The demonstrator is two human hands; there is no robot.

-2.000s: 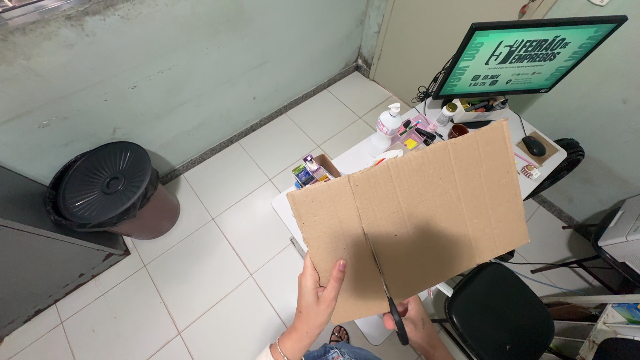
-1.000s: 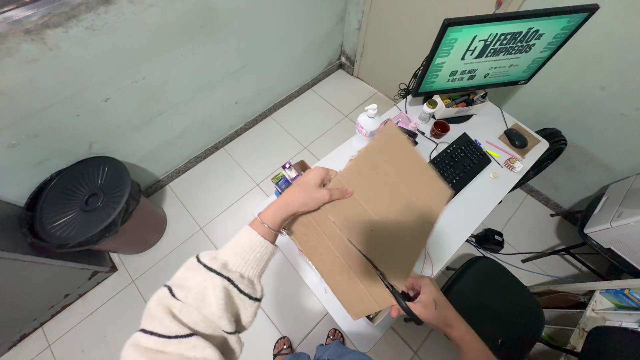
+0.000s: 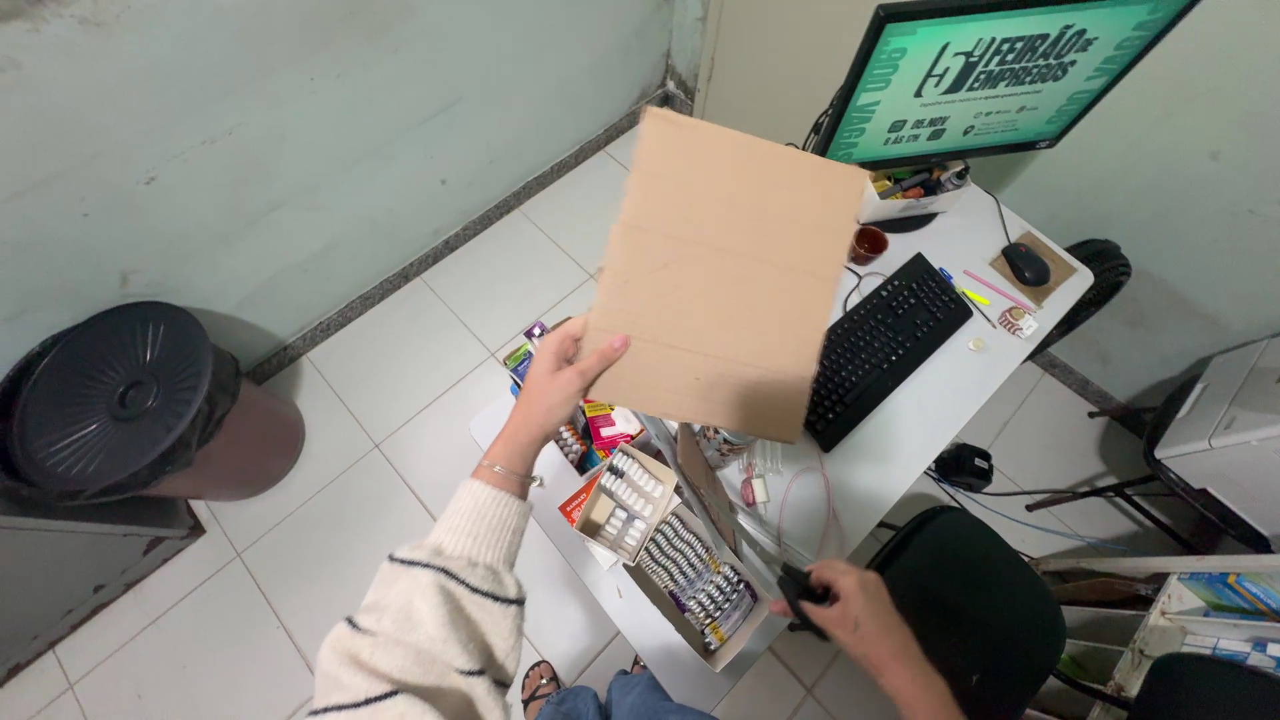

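My left hand grips the lower left edge of a flat cardboard piece, thumb on its face, above the white desk. Low on the right, my right hand holds black-handled scissors, their blades pointing up and left past the desk's near part. Beneath the cardboard, a small box of white blister packs sits beside a longer box full of silvery blister packs. A narrow brown cardboard piece lies close to the blades, partly hidden.
A black keyboard, a mouse, a reddish cup and a monitor are on the desk. A dark chair stands at its near right side. A lidded bin stands at left, shelving at lower right.
The scissors, which were in the cardboard, are now apart from it. My left hand holds the cardboard by its left edge, turned and raised. The boxes of blister packs have come into view.
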